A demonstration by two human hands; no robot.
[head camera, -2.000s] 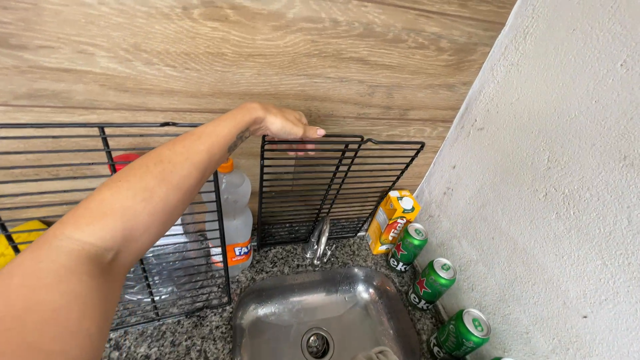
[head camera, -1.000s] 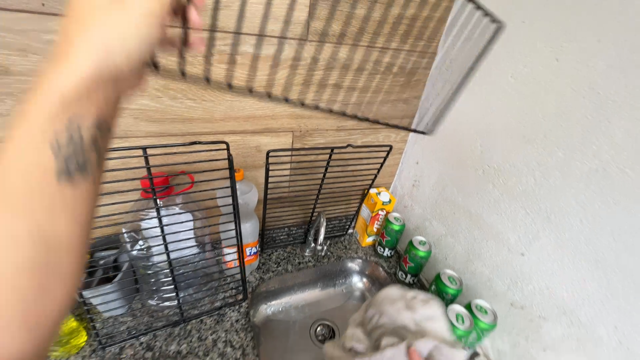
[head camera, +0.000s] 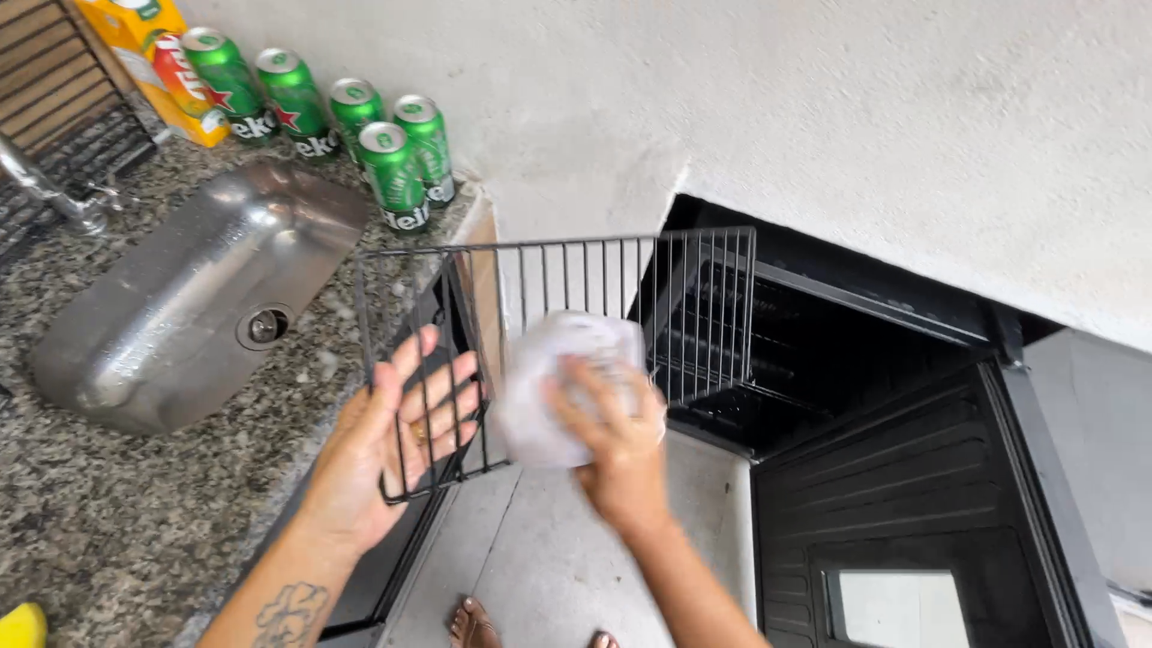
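A black wire oven rack (head camera: 585, 241) is held up in front of me, over the gap between the counter and an open oven. My left hand (head camera: 396, 432) grips the rack's left end, the thumb at the edge bar and the fingers behind the wires. Against the middle of the rack, my right hand (head camera: 612, 414) presses a pale cloth (head camera: 540, 387); both are blurred. The cloth hides part of the wires.
A steel sink (head camera: 198, 297) is set in the granite counter (head camera: 108, 531) at left. Several green beer cans (head camera: 391, 175) and a yellow carton (head camera: 166, 72) line the wall. At right, the oven door (head camera: 882, 513) hangs open. Another black rack (head camera: 63, 99) leans behind the tap (head camera: 49, 189).
The rack lifted from the backsplash side is now held lower, by the oven. The cloth, over the counter a second ago, is now against the rack. The view has swung right and down.
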